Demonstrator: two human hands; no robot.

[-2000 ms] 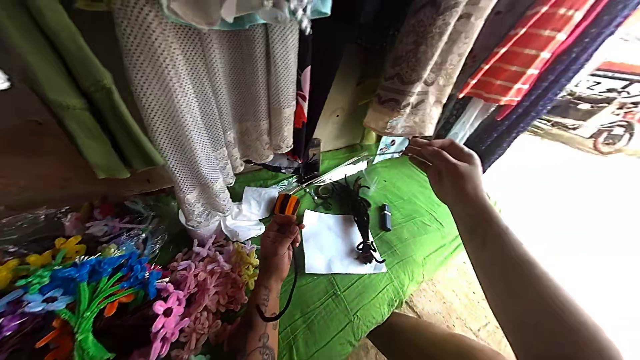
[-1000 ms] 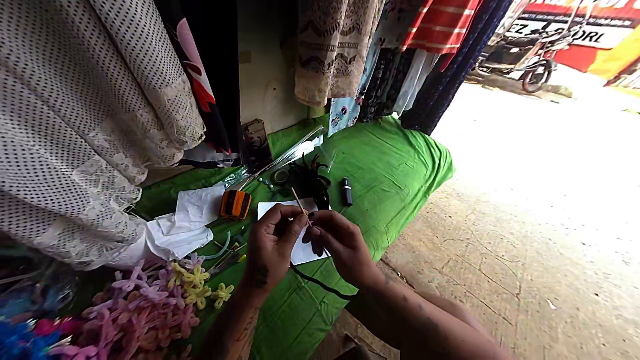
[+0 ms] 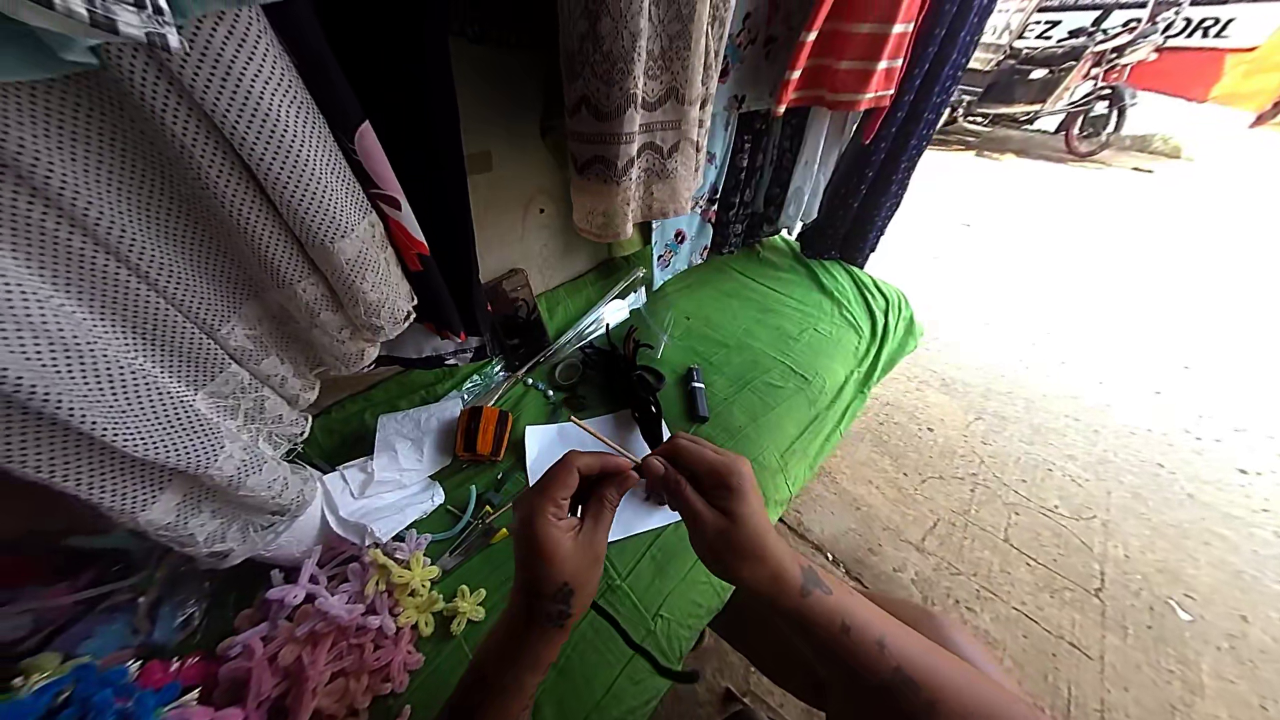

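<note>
Between the fingertips of my left hand (image 3: 575,510) and my right hand (image 3: 705,495) is a thin wooden stick (image 3: 603,438), its free end pointing up and left. Both hands pinch near its lower end, and their fingertips nearly meet. Under them lies a white sheet of paper (image 3: 550,445) on the green cloth (image 3: 790,330). A bundle of black strips (image 3: 640,385) rests across the sheet's top edge. An orange and black striped object (image 3: 483,433) sits left of the paper. A black cord (image 3: 640,645) lies below my hands.
A small dark cylinder (image 3: 697,393), a roll of tape (image 3: 568,372) and clear plastic wrap (image 3: 600,315) lie beyond my hands. Crumpled white paper (image 3: 410,440) and fuzzy pink flowers (image 3: 310,640) are at left. Dotted lace-edged cloth (image 3: 200,250) hangs nearby. Concrete ground (image 3: 980,480) lies at right.
Two seconds ago my left hand held the orange and black object and my right reached toward the plastic wrap. The object now rests on the cloth, and both hands hold the stick.
</note>
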